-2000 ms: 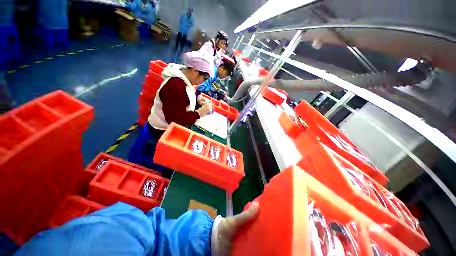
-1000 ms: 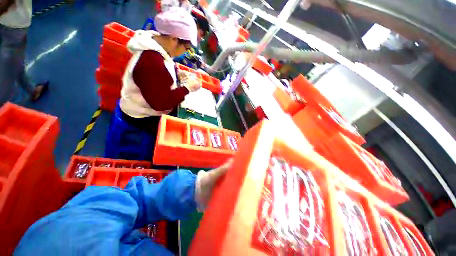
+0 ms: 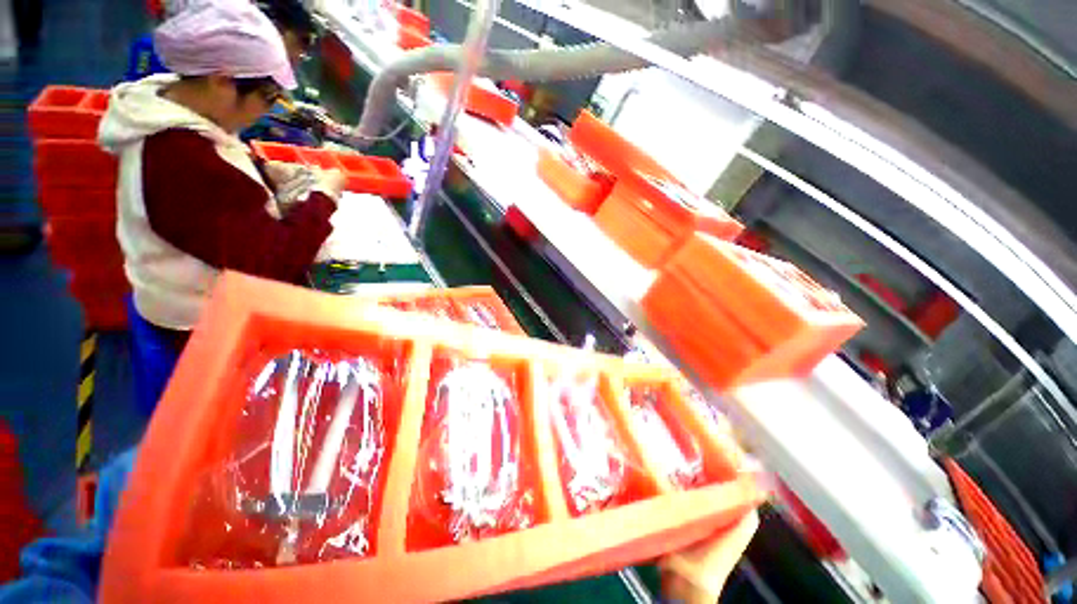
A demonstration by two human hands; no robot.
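An orange-red compartment tray [image 3: 402, 472] is held up close in front of me, tilted, with its left end nearest. Its row of pockets holds silvery-white parts in clear crinkly bags [image 3: 470, 448]. My right hand [image 3: 712, 559] grips the tray's lower right corner from below; it is partly cut off by the bottom edge. My left hand is hidden behind the tray's left end; only its blue sleeve [image 3: 71, 545] shows at the lower left.
Another orange tray [image 3: 478, 309] shows just behind the held one, on the bench. A person in a pink cap [image 3: 224, 177] sits ahead left, near stacked trays [image 3: 83, 218]. Orange trays [image 3: 744, 313] stand on the white ledge right of the green conveyor [image 3: 490, 274].
The held tray has swung left and across in front of me, covering the bench tray. My right hand has come into view; my left hand has gone behind the tray. The view has turned right.
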